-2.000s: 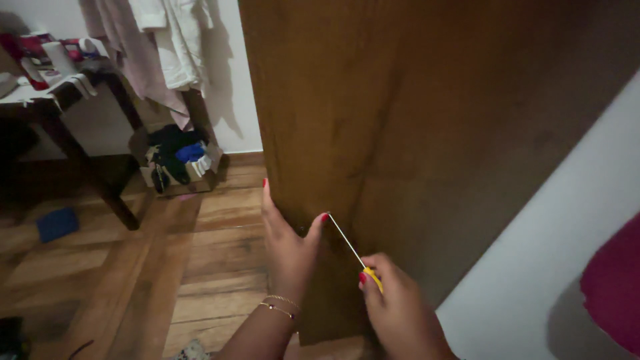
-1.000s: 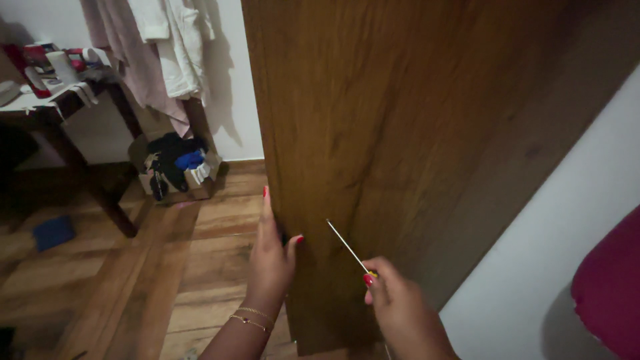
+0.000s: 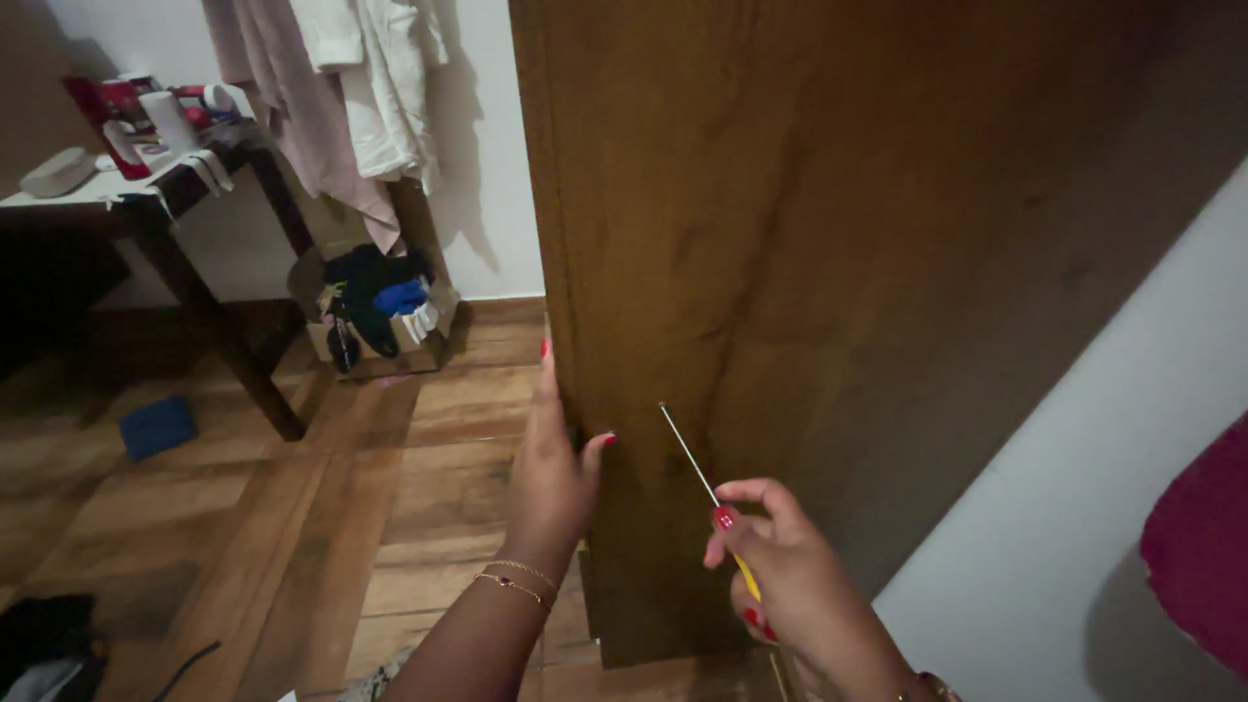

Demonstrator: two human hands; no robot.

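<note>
My right hand (image 3: 780,556) holds a screwdriver (image 3: 690,455) by its yellow handle. The thin metal shaft points up and left, and its tip meets a small screw or hole (image 3: 662,405) in the side of a brown wooden cabinet panel (image 3: 829,244). My left hand (image 3: 554,468) lies along the panel's left edge, fingers up and thumb over the face of the wood, with thin bracelets on the wrist. Part of its fingers is hidden behind the edge.
A dark-legged table (image 3: 210,322) bearing bottles stands at left. Beside it a cardboard box (image 3: 390,361) holds clothes, under hanging towels (image 3: 302,127). A blue item (image 3: 158,427) lies on the wooden-look floor. A magenta cloth-like thing (image 3: 1204,546) is at right.
My left thumb has moved away from the screwdriver's tip, where it was two seconds ago. The fingers of my right hand have shifted on the handle, more of which shows now than one second ago.
</note>
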